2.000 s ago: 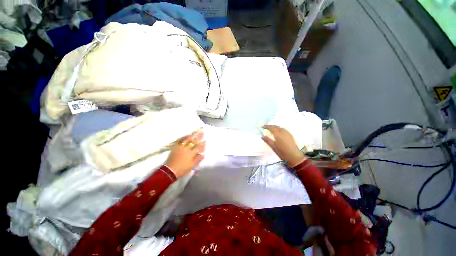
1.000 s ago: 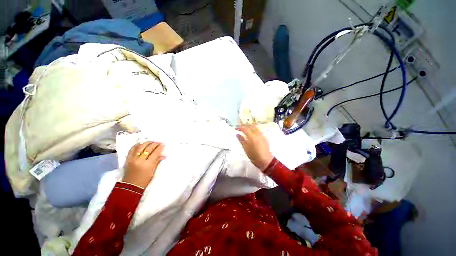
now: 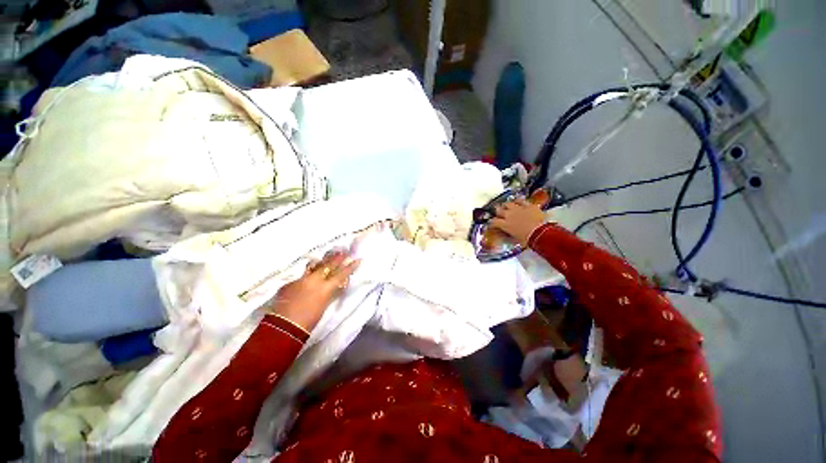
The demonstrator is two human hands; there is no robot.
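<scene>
A white garment (image 3: pixel 217 280) with a dark seam line lies over the blue-grey sleeve board (image 3: pixel 95 301), whose rounded end shows at left. My left hand (image 3: pixel 319 288) lies on the garment with its fingers at the seam; whether it pinches the cloth I cannot tell. My right hand (image 3: pixel 519 222) is closed around the handle of the steam iron (image 3: pixel 489 244) at the table's right side. The iron's soleplate is partly hidden by my hand. A crumpled cream cloth (image 3: pixel 439 212) lies just left of the iron.
A cream padded garment (image 3: pixel 136 163) with a white tag is heaped at left, with a blue garment (image 3: pixel 158 41) behind it. A tan block (image 3: pixel 288 58) is at the far edge of the white table (image 3: pixel 371 113). Dark hoses (image 3: pixel 715 181) loop by the wall at right.
My right hand has moved from the white garment to the iron and taken its handle. My left hand has shifted right along the garment, whose seam now runs across the board.
</scene>
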